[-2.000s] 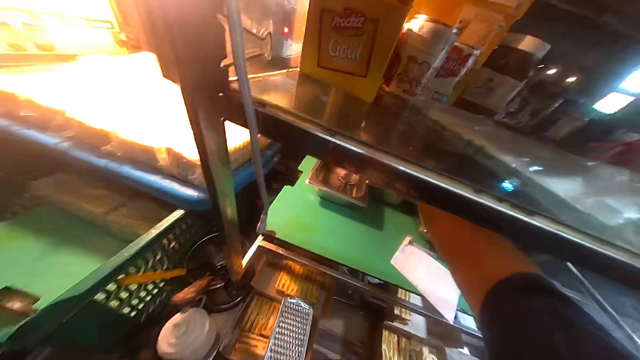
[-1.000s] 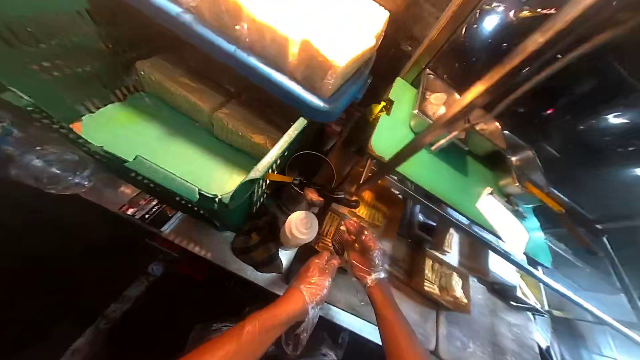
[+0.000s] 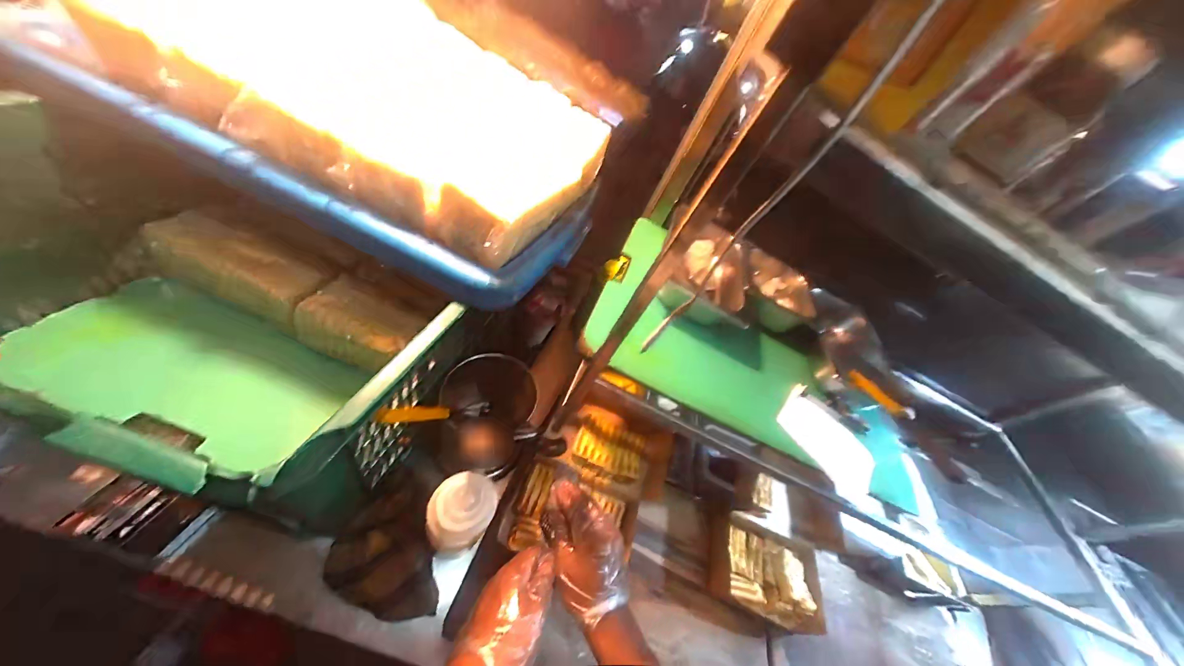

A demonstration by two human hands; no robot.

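Both my hands wear clear plastic gloves and meet at the bottom middle, over a wooden tray (image 3: 638,462) of yellow, stick-like food pieces. My left hand (image 3: 513,597) has its fingers against my right hand (image 3: 585,546). Whether something is held between them cannot be made out. A white-capped squeeze bottle (image 3: 462,510) stands just left of the tray. Behind the bottle is a dark round pan or pot (image 3: 486,435), blurred, near a yellow handle (image 3: 412,414). A second box (image 3: 772,578) of pale wrapped pieces lies to the right of my hands.
At left, a green plastic crate (image 3: 407,370) holds loaf-like blocks (image 3: 245,268) and a green sheet (image 3: 176,370). Above it, a blue tray (image 3: 324,208) carries brightly lit loaves. A green cutting board (image 3: 721,370) with metal containers (image 3: 708,268) lies behind a slanted post and rail. Dark cloth (image 3: 384,550) lies beside the bottle.
Two seconds ago one forearm reached right, past the green board; one second ago both gloved hands were together over the food tray, as now. The view has swung strongly.
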